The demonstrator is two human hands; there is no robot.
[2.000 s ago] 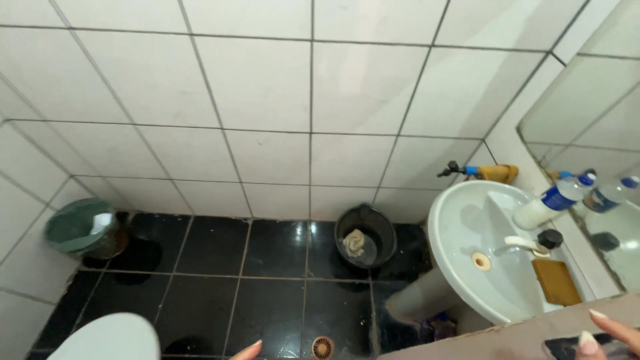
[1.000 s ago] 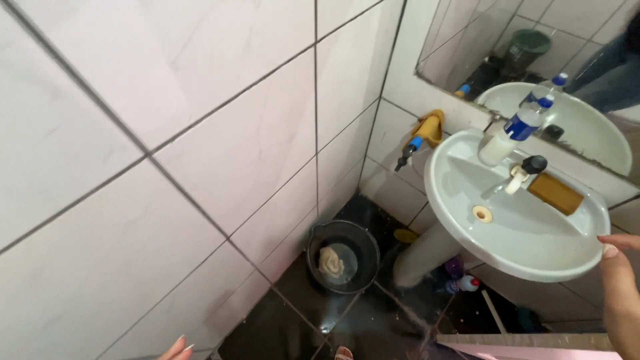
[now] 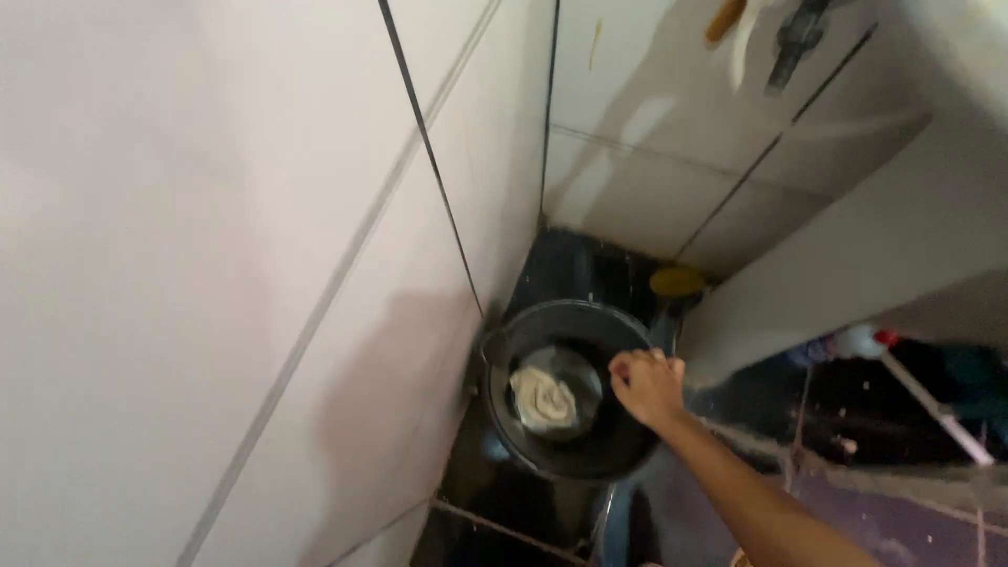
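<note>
A black plastic bucket (image 3: 535, 457) stands on the dark tiled floor in the wall corner. Inside it, at the left of the bottom, lies a crumpled pale cloth (image 3: 543, 400). My right hand (image 3: 650, 386) reaches in from the lower right and is at the bucket's right rim, its fingers curled; whether they grip the rim cannot be told from the blur. The cloth is to the left of the hand, apart from it. My left hand is out of view.
White tiled walls (image 3: 276, 236) rise at the left and behind. The basin's pedestal (image 3: 835, 236) stands at the right, a tap (image 3: 799, 39) above. A yellow object (image 3: 677, 281) and a bottle with a red cap (image 3: 862, 341) lie near the pedestal on the floor.
My right hand has moved from the basin's edge down to the bucket's rim. My left hand has left the view. The view has come much nearer to the bucket.
</note>
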